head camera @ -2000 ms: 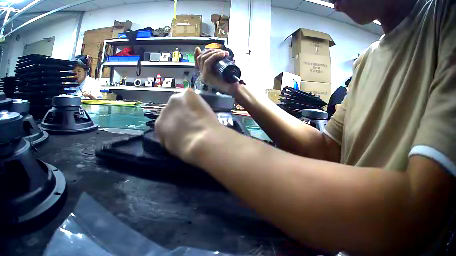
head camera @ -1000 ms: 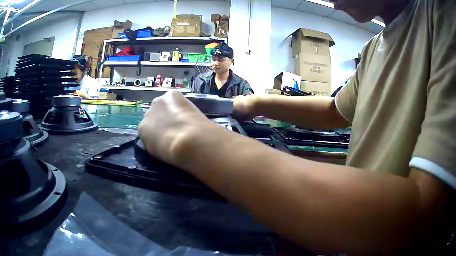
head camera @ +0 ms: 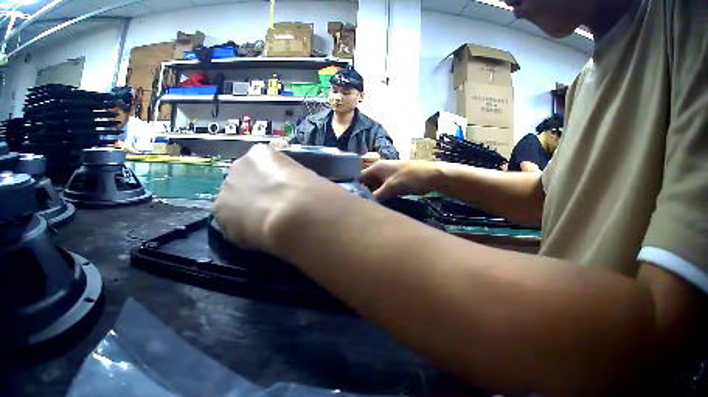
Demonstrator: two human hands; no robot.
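A black loudspeaker driver lies face down, its grey magnet (head camera: 330, 163) on top, over a black front panel (head camera: 175, 250) on the bench. My left hand (head camera: 264, 198) is curled against the driver's near left side and appears to grip it; its fingertips are hidden. My right hand (head camera: 392, 177) is at the magnet's right side with thumb and fingers apart. Nothing shows in it, and whether it touches the driver is unclear. My left forearm covers much of the panel and the driver's lower right part.
Spare drivers (head camera: 105, 182) stand at the left, one large at the near left edge. Stacked black panels (head camera: 66, 124) rise behind them. A clear plastic bag (head camera: 147, 357) lies at the front. More black panels lie beyond my right arm. People, shelves and boxes are behind.
The screwdriver held in my raised right hand two seconds ago is out of view. That hand came down beside the magnet, then its fingers spread. The panel, driver and my left hand shifted slightly left.
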